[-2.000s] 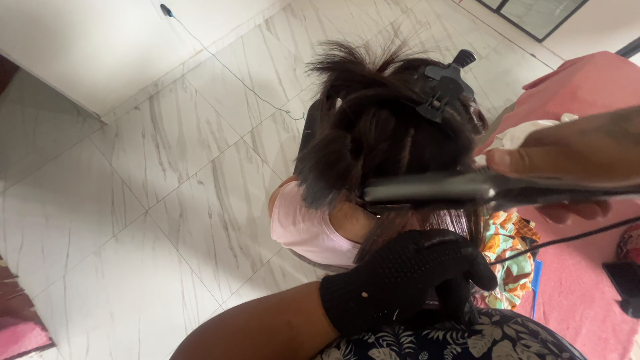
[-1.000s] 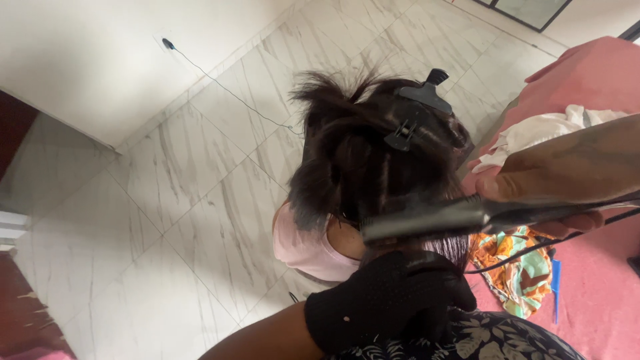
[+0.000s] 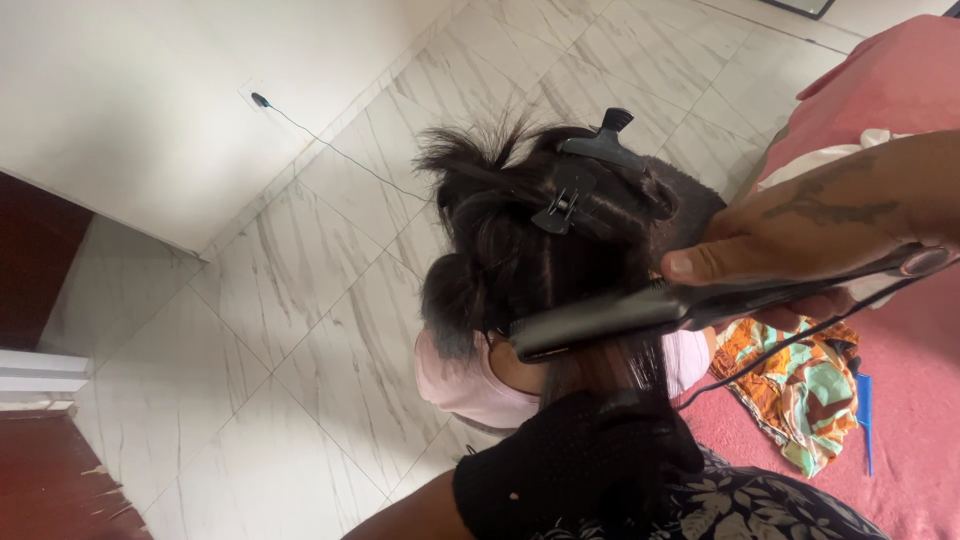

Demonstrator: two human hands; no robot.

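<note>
My right hand [image 3: 780,240], bare, holds a black hair straightener [image 3: 600,322] across the back of a seated person's head. Its plates are closed around a section of dark hair [image 3: 607,375] near the nape, and a cord runs off its handle. Just below, my left hand [image 3: 585,465], in a black glove, is at the lower end of that section; its fingertips are hidden. Two black hair clips, one at the crown [image 3: 604,142] and one nearer me [image 3: 564,201], pin up other sections. The person wears a pink top [image 3: 472,382].
A pink-covered surface [image 3: 915,360] at the right bears a patterned cloth [image 3: 802,390], a blue tail comb [image 3: 865,420] and a white cloth [image 3: 810,161]. A thin cable [image 3: 337,150] runs from a plug at the wall toward the person. The floor is marble-patterned tile [image 3: 300,360].
The view has shifted slightly. The straightener stays across the hair near the nape, with my gloved left hand still below it. Nothing has plainly been let go.
</note>
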